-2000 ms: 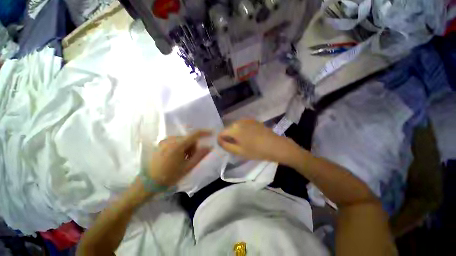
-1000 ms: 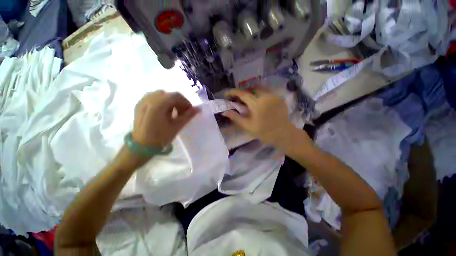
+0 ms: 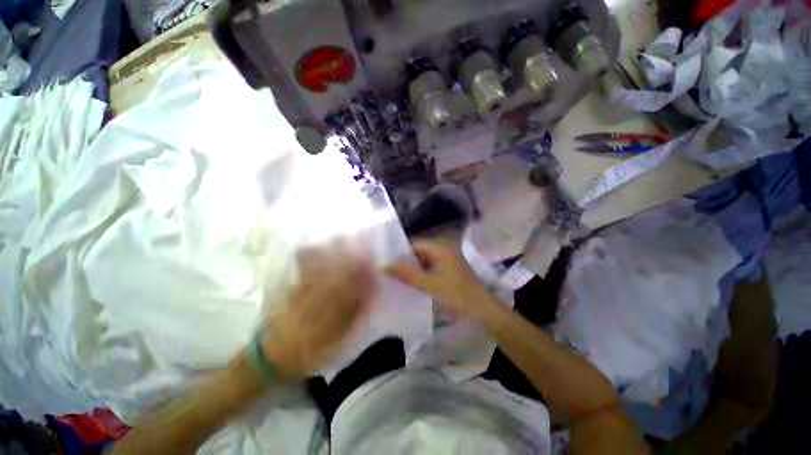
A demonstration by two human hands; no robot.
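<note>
A white fabric panel (image 3: pixel 391 307) lies in front of the overlock machine (image 3: pixel 391 80), its upper edge near the brightly lit needle area (image 3: pixel 360 169). My left hand (image 3: pixel 325 307) is blurred over the panel; its fingers cannot be made out. My right hand (image 3: pixel 440 275) is at the panel's right edge with thumb and finger pinched on the fabric. A narrow white strip (image 3: pixel 480 259) curves beside my right hand, below the machine. The large white pile (image 3: pixel 133 258) is left of the machine.
Snips with red and dark handles (image 3: pixel 622 142) and a printed white tape (image 3: pixel 622 178) lie right of the machine. White ribbons (image 3: pixel 738 80) heap at the upper right. Another white pile (image 3: pixel 649 293) rests over blue cloth at right. A person's arm (image 3: pixel 747 355) shows there.
Both hands have moved down from near the machine front. The white strip that was stretched between them now hangs beside my right hand. The machine appears lower and further right in view.
</note>
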